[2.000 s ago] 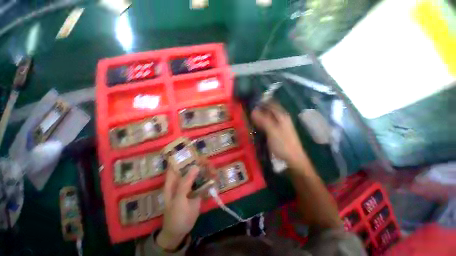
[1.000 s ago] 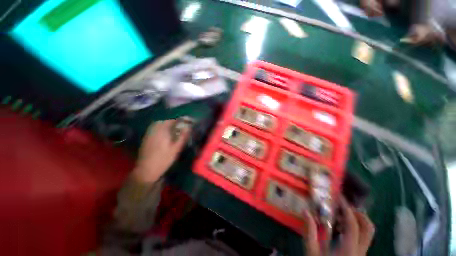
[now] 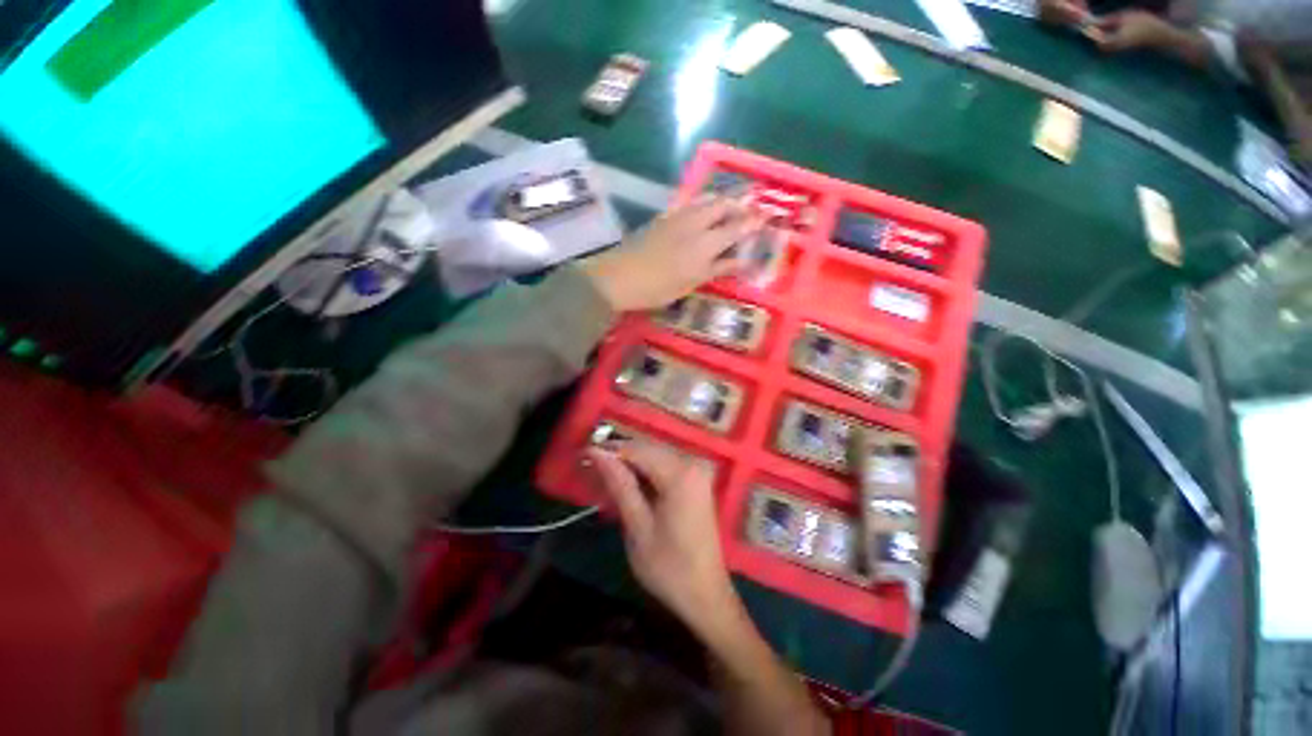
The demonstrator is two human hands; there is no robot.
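A red tray [image 3: 943, 388] holds gold phones with open backs in two columns. My left hand [image 3: 684, 252] reaches in from the left, its fingertips on a phone [image 3: 763, 259] at the left column's second pocket. My right hand [image 3: 665, 511] is at the bottom-left pocket, fingertips pinched where a white cable [image 3: 525, 529] comes in. The plug and most of the phone there are hidden. Another cabled phone [image 3: 889, 503] lies across the right column's lower pockets. The top pockets hold face-up phones [image 3: 889, 237]. A white label [image 3: 899, 302] lies in the right column's second pocket.
A phone [image 3: 550, 194] lies on a pale sheet left of the tray, near a cyan monitor [image 3: 187, 130]. A black scanner [image 3: 986, 518] and white mouse [image 3: 1122, 582] are at right. A person's hands [image 3: 1130, 29] show at top right.
My left hand has moved from beside the tray to its upper-left pockets. My right hand has let go of the cabled phone at the right and moved to the bottom-left pocket.
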